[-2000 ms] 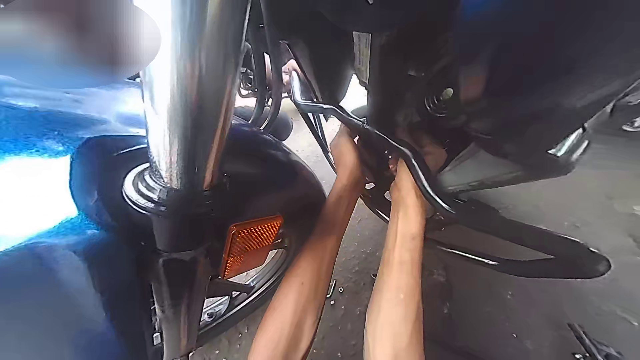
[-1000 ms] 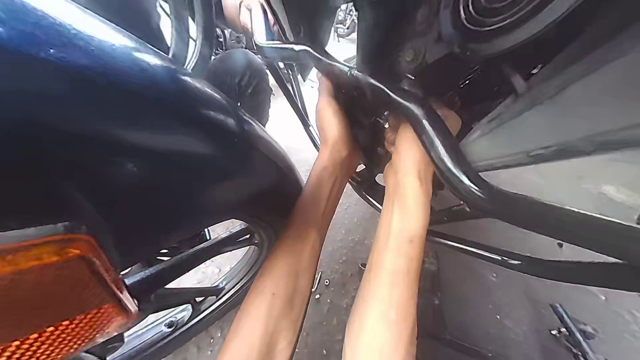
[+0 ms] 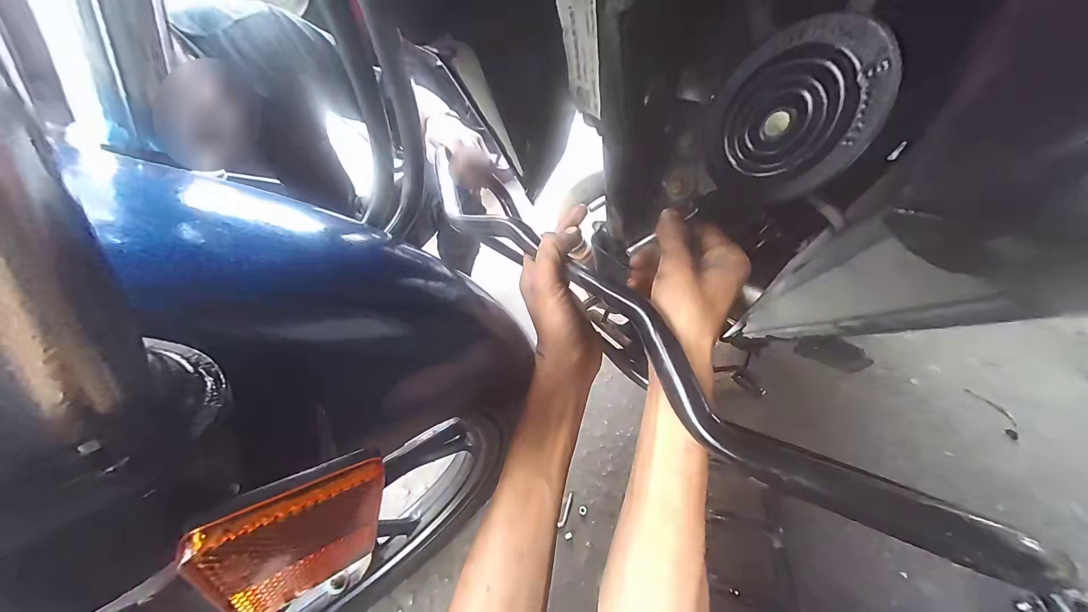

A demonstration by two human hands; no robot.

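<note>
A bent black tubular crash guard [image 3: 671, 365] runs across the front of a motorcycle. My left hand [image 3: 557, 293] is closed around its upper part, thumb and fingers near the bar. To the right, behind the guard, my right hand [image 3: 697, 268] has its fingers bent at a thin silver metal rod [image 3: 644, 243], which looks like a bolt or a tool shaft; its far end is lost in shadow by the engine. My right forearm passes behind the bar. The fingertips of my right hand are partly hidden.
A blue front fender [image 3: 340, 280], a wheel [image 3: 484, 459] and an orange reflector [image 3: 289, 535] lie left. Another person's hand [image 3: 467, 157] is at the guard's far end. A round ribbed cover [image 3: 803, 106] is upper right. Small metal parts [image 3: 567, 510] lie on the ground.
My hands, earlier close together behind the guard, are now farther apart. My left hand has come onto the bar, and the silver rod now shows at my right hand. The view has shifted.
</note>
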